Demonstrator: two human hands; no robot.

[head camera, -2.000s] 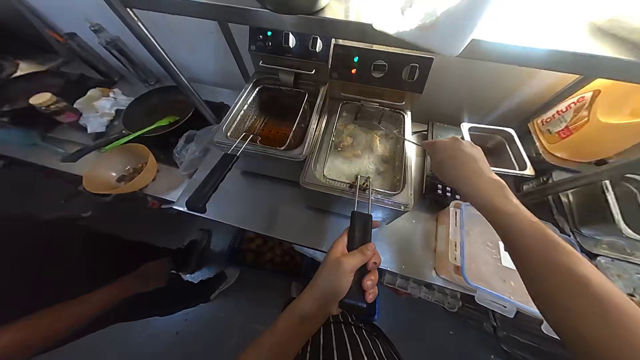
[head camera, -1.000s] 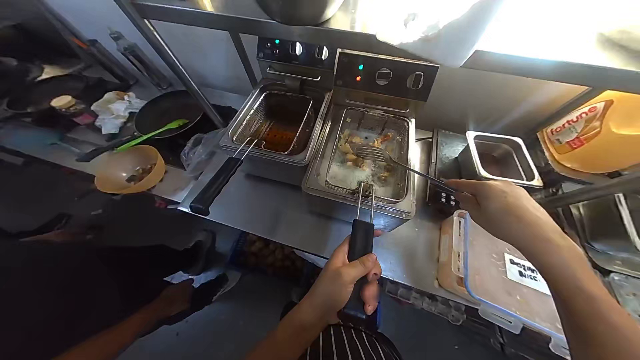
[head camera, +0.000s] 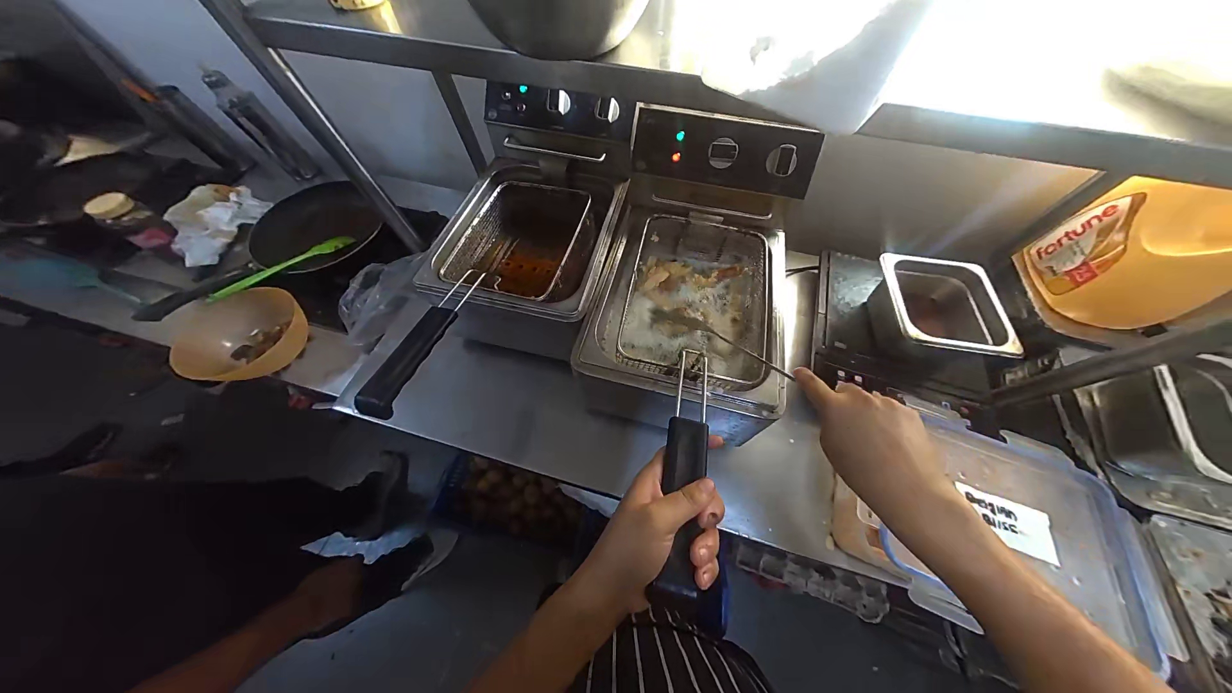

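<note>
My left hand (head camera: 674,529) grips the black handle (head camera: 685,457) of the right fryer basket (head camera: 767,289), which sits down in the right deep fryer (head camera: 589,346). Pieces of food (head camera: 698,279) lie in bubbling oil inside it. In my right hand (head camera: 871,433) is a thin metal utensil (head camera: 746,352); its head is in the oil among the food, blurred, its shape unclear. The left deep fryer (head camera: 423,274) holds a second basket (head camera: 587,207) over dark oil, its black handle (head camera: 409,361) pointing toward the near left, untouched.
At left stand a black frying pan (head camera: 313,226) with a green spatula (head camera: 279,268), an orange bowl (head camera: 241,332) and a plastic bag (head camera: 375,298). A person's arm (head camera: 279,616) is at lower left. Right are a steel container (head camera: 943,303), a lidded plastic box (head camera: 1049,568) and a yellow oil jug (head camera: 1136,255). A steel shelf (head camera: 414,60) hangs above.
The utensil's head has moved from the basket's upper right to its middle left, and my right hand has come nearer the fryer's front edge. My left hand has kept its hold on the handle.
</note>
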